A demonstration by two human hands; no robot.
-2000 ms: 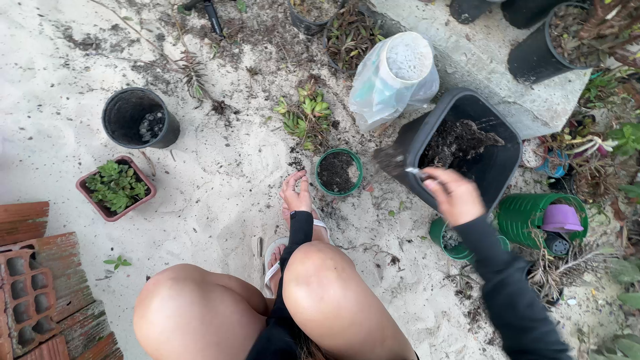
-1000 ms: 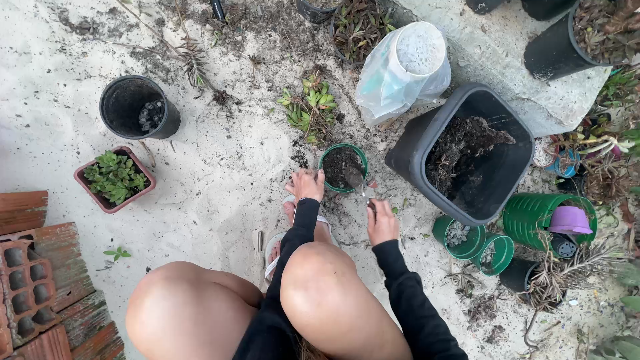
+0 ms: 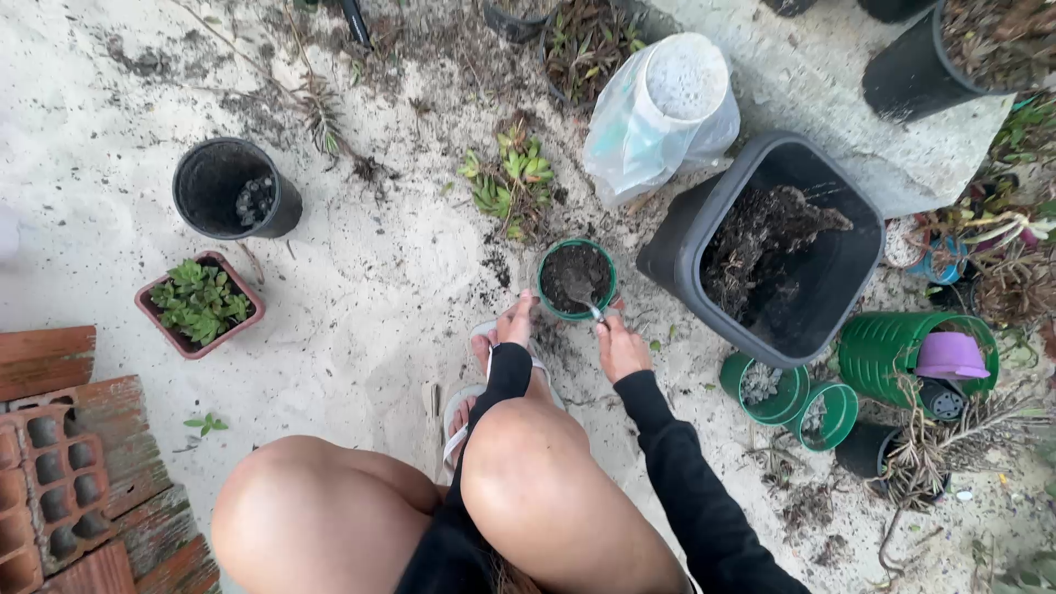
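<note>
A small green plastic pot (image 3: 577, 279) filled with dark soil stands on the sand near the middle. My right hand (image 3: 620, 345) grips a metal spoon (image 3: 596, 312) by its handle at the pot's lower right, and the bowl of the spoon rests on the soil. At the pot's lower left is my left hand (image 3: 518, 320), its fingers near or against the rim; whether it grips the pot cannot be told. Right of the pot, a tilted black square bucket (image 3: 685, 272) holds dark clumped soil (image 3: 755, 239). A succulent clump (image 3: 511, 181) lies uprooted above the pot.
A black round pot (image 3: 285, 206) with dark stones and a square pot of succulents (image 3: 198, 304) stand at left. Hollow bricks (image 3: 66, 470) lie lower left. A plastic-wrapped white container (image 3: 685, 78) stands above the bucket. Small green pots (image 3: 763, 392) and a ribbed green pot (image 3: 874, 355) are at right.
My right hand has moved from the black bucket's edge left to the green pot, with the spoon in it. My left hand has stayed beside the pot.
</note>
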